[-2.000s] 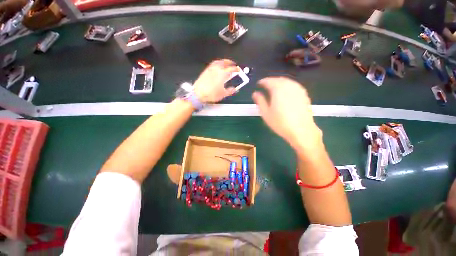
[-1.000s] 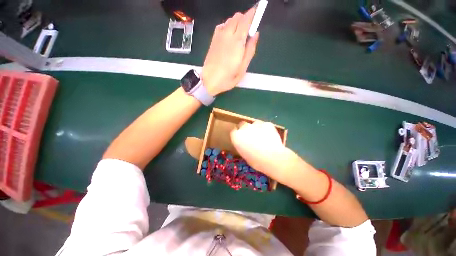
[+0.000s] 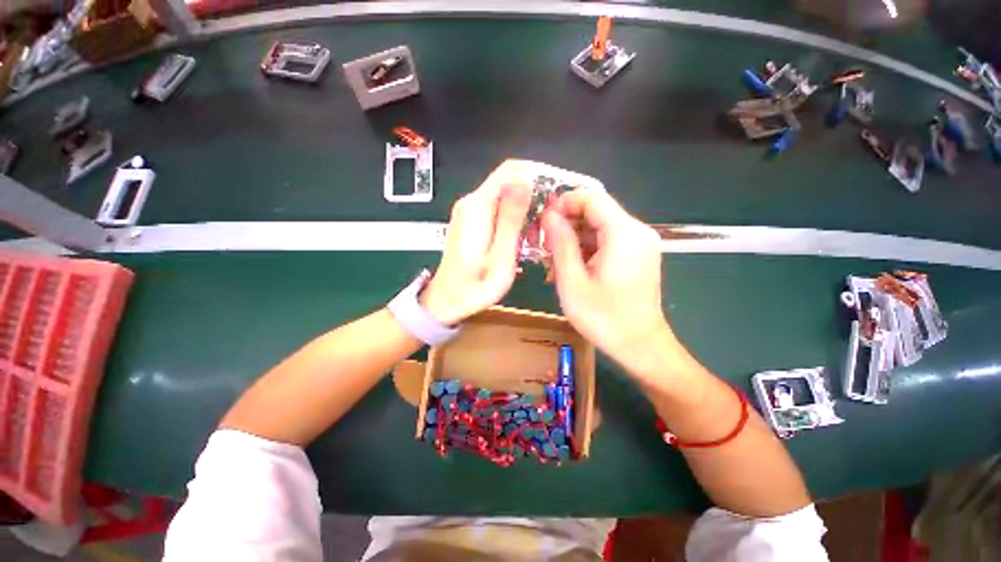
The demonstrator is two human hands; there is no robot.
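My left hand (image 3: 480,244) and my right hand (image 3: 607,263) meet above the metal rail, beyond the box. My left hand holds a white device housing (image 3: 546,181) with a circuit board showing. My right fingertips are on the housing's near side, where red wires show; whether they grip a cell is hidden. The open cardboard box (image 3: 483,349) sits below my hands. Blue battery cells (image 3: 565,395) with red wires fill its near part, and a few lie lengthwise at its right side.
A loose housing (image 3: 795,401) and a pile of housings (image 3: 891,329) lie at right. The green belt (image 3: 494,110) beyond the metal rail (image 3: 285,236) carries several housings, some with blue cells. A red-pink tray (image 3: 49,379) stands at the left edge.
My right hand has left the box and come up to the housing. My left hand has drawn the housing nearer, beside my right hand. The camera view has tilted up.
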